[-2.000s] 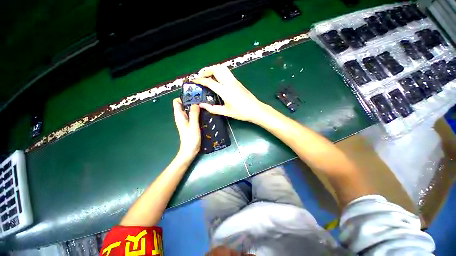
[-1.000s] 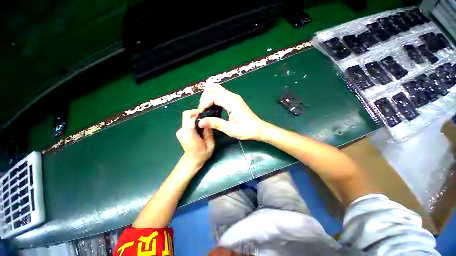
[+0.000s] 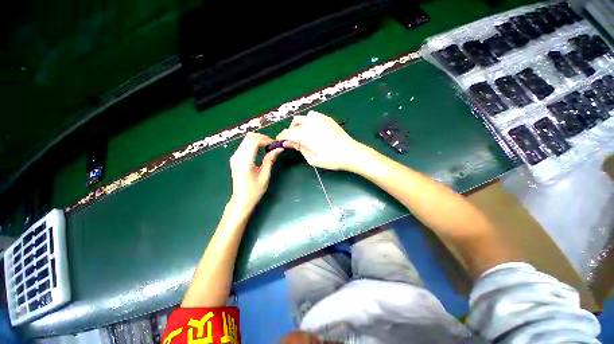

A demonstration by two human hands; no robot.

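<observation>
My left hand (image 3: 249, 168) and my right hand (image 3: 320, 141) meet near the back edge of the green bench mat. A small dark piece (image 3: 275, 145) is pinched between the fingertips of both hands. It is seen nearly edge-on and mostly covered, so I cannot tell whether it is a phone unit or a small black cover. A loose small black cover (image 3: 393, 138) lies on the mat to the right of my hands.
The clear blister tray (image 3: 497, 120) with rows of black covers is at right, above an open cardboard carton (image 3: 518, 218). A white slotted tray (image 3: 65, 259) is at left. Beyond the chipped edge strip, the conveyor belt (image 3: 145, 114) carries a long black bar (image 3: 269, 50) and phones.
The phone seen lying face-up two seconds ago no longer shows that way. My hands have drawn slightly apart around the dark piece. The view has shifted, and things on the belt appear further right.
</observation>
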